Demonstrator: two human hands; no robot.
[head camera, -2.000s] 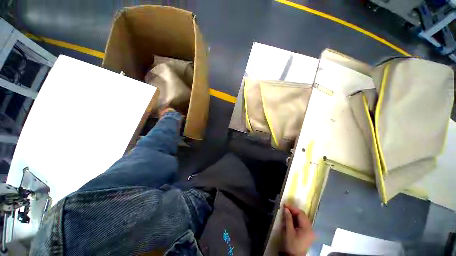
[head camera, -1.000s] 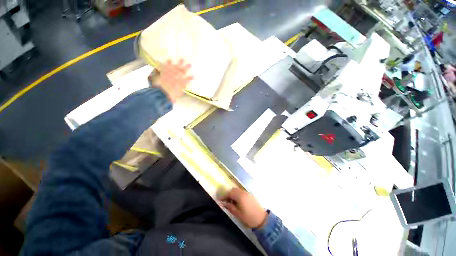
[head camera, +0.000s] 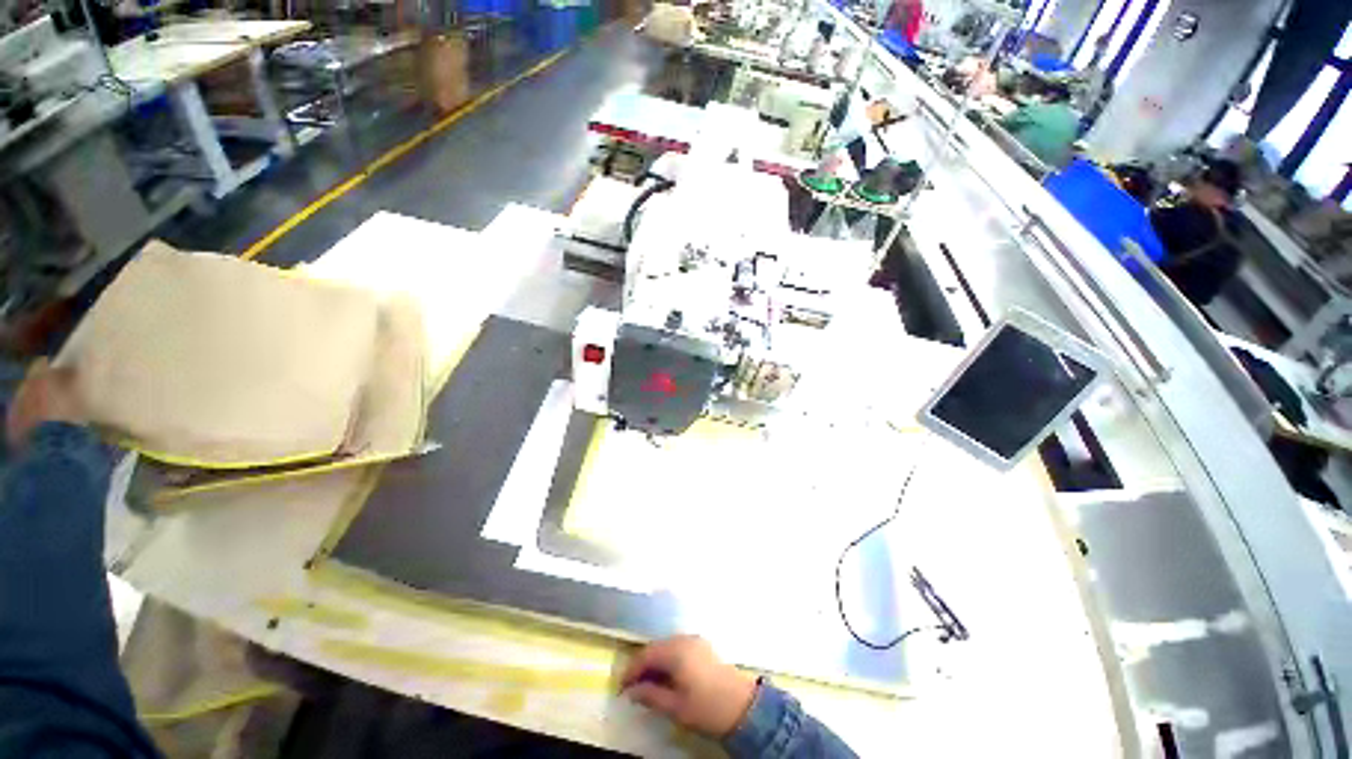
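A beige sewn cover piece with yellow binding (head camera: 237, 356) lies folded on the left of the white table. My left hand (head camera: 48, 400) is at its left edge, close to the picture's rim; its fingers are blurred, and I cannot tell if they grip it. My right hand (head camera: 685, 682) rests at the table's front edge with curled fingers; a small dark spot shows at the fingertips, too small to name. The pattern sewing machine head (head camera: 663, 374) stands beyond the grey board (head camera: 445, 489).
Another beige piece with yellow edge (head camera: 193, 667) hangs at lower left. A control screen (head camera: 1013, 389) stands right, with a cable (head camera: 842, 571) and thread snips (head camera: 937, 605) on the table. Machines and people are behind a metal rail (head camera: 1097, 312).
The view has swung up and to the right, showing more factory floor. My left hand has moved from on top of the cover piece to its left edge. My right hand stays at the table's front edge.
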